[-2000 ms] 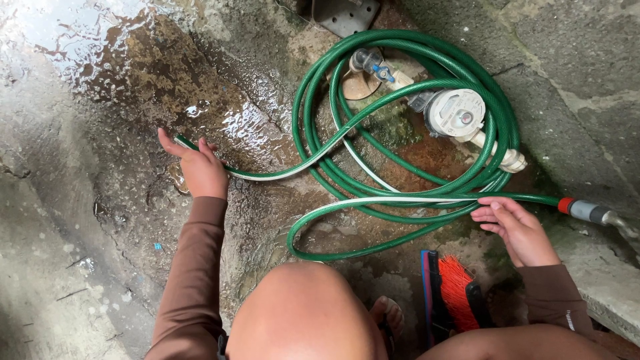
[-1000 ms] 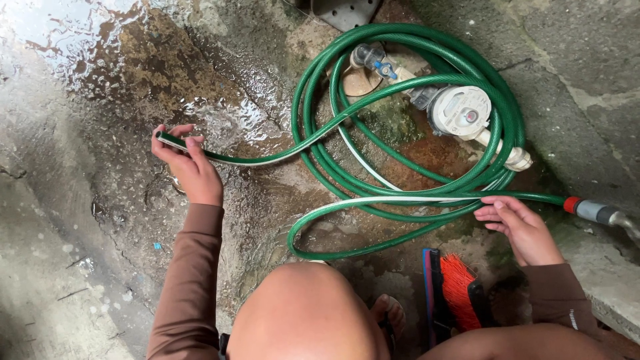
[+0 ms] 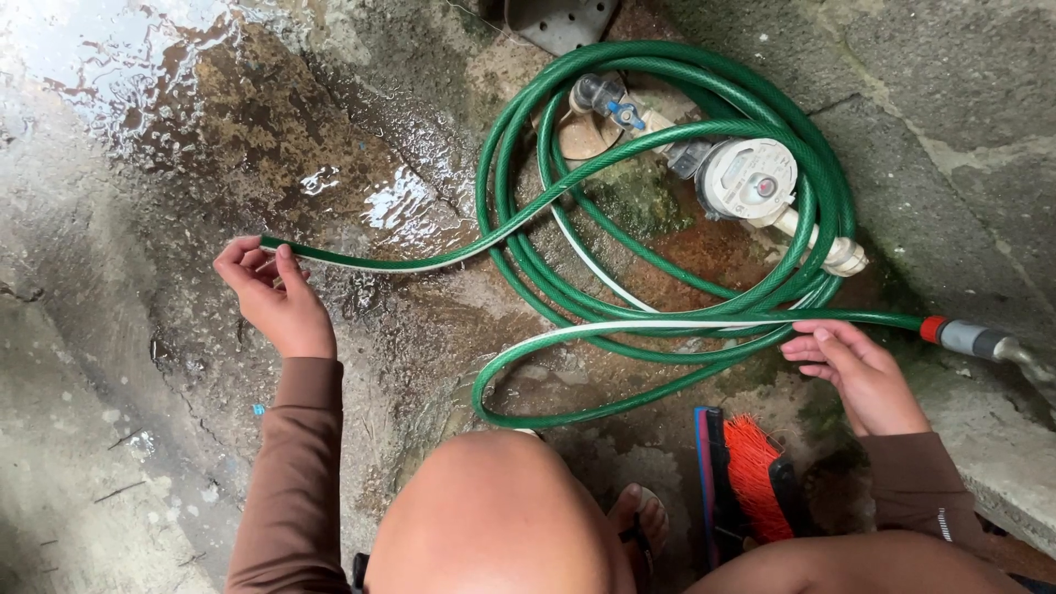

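Observation:
A green garden hose with a white stripe (image 3: 660, 142) lies in loose coils around a water meter (image 3: 749, 177) and its pipe with a blue-handled valve (image 3: 627, 114). My left hand (image 3: 285, 297) holds the free end of the hose between thumb and fingers, at the left. At the right, my right hand (image 3: 850, 371) is beside the lower run of hose, its fingertips at the hose; whether they grip it cannot be told. Further right, this run ends in a grey and red hose connector (image 3: 965, 337) on a metal tap.
A brush with red bristles (image 3: 755, 474) stands below the coils, near my sandalled foot (image 3: 639, 516). A grey metal piece with holes (image 3: 565, 21) is at the top. The concrete floor (image 3: 396, 346) is wet, with a stone wall at the right.
The fingers of my left hand have shifted around the hose end, which pointed up out of the hand one second ago. My right hand stays near the same stretch of hose.

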